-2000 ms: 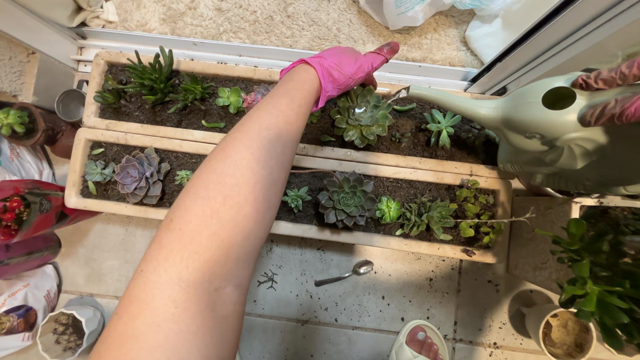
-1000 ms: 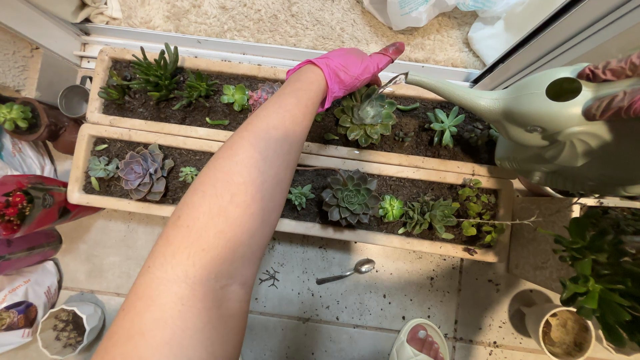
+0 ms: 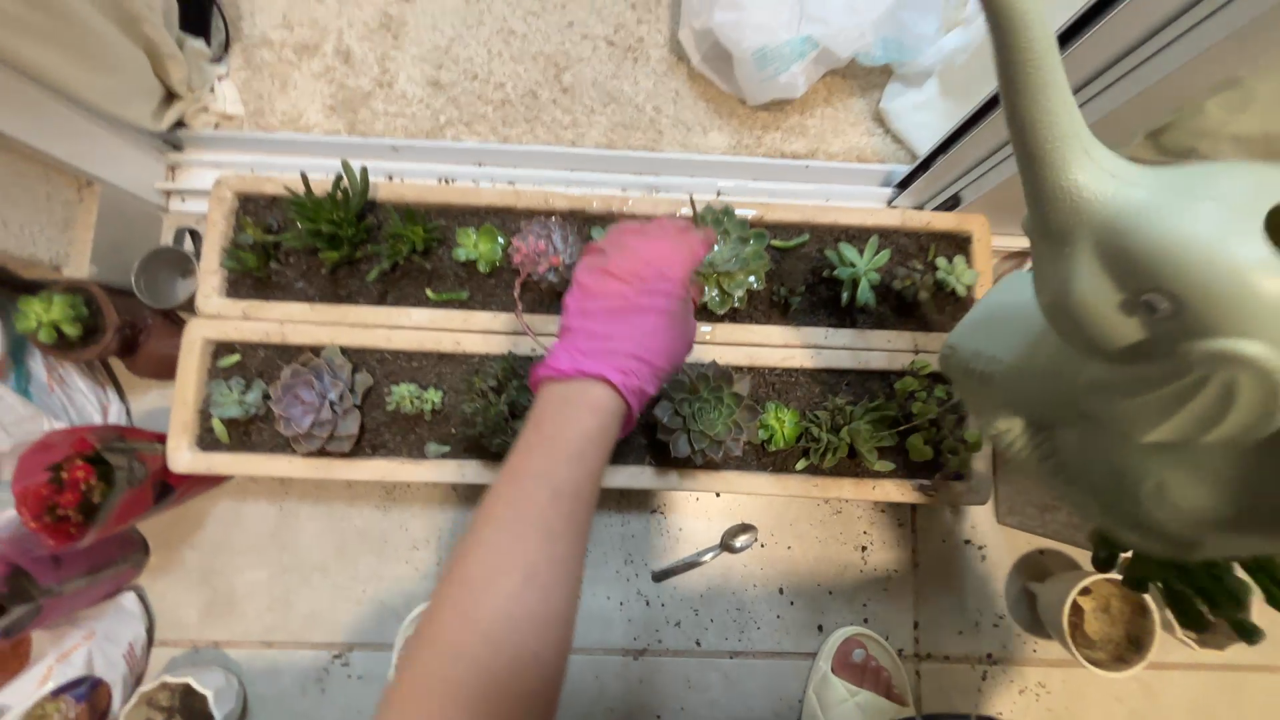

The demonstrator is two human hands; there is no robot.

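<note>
My left hand (image 3: 640, 290), in a pink glove, is over the back planter trough (image 3: 260, 307), against the left side of a wet green rosette succulent (image 3: 733, 262). Its fingers are hidden behind the back of the hand, so their grip does not show. The green elephant-shaped watering can (image 3: 1180, 330) looms at the right, its trunk spout raised. My right hand is out of view. In the front trough (image 3: 350, 467) stand a purple rosette (image 3: 318, 400), a dark green rosette (image 3: 705, 412) and several smaller succulents.
A metal spoon (image 3: 738, 538) lies on the soil-strewn tiles. A metal cup (image 3: 165, 277), a potted succulent (image 3: 52, 316) and wrapped red flowers (image 3: 65, 495) are at the left. A white pot (image 3: 1110, 622) stands at the lower right. Plastic bags (image 3: 790, 45) lie beyond the door track.
The watering can's spout has swung up from beside the rosette, and the can looms larger. My left hand has moved down and left from above the rosette. My right hand has left the view.
</note>
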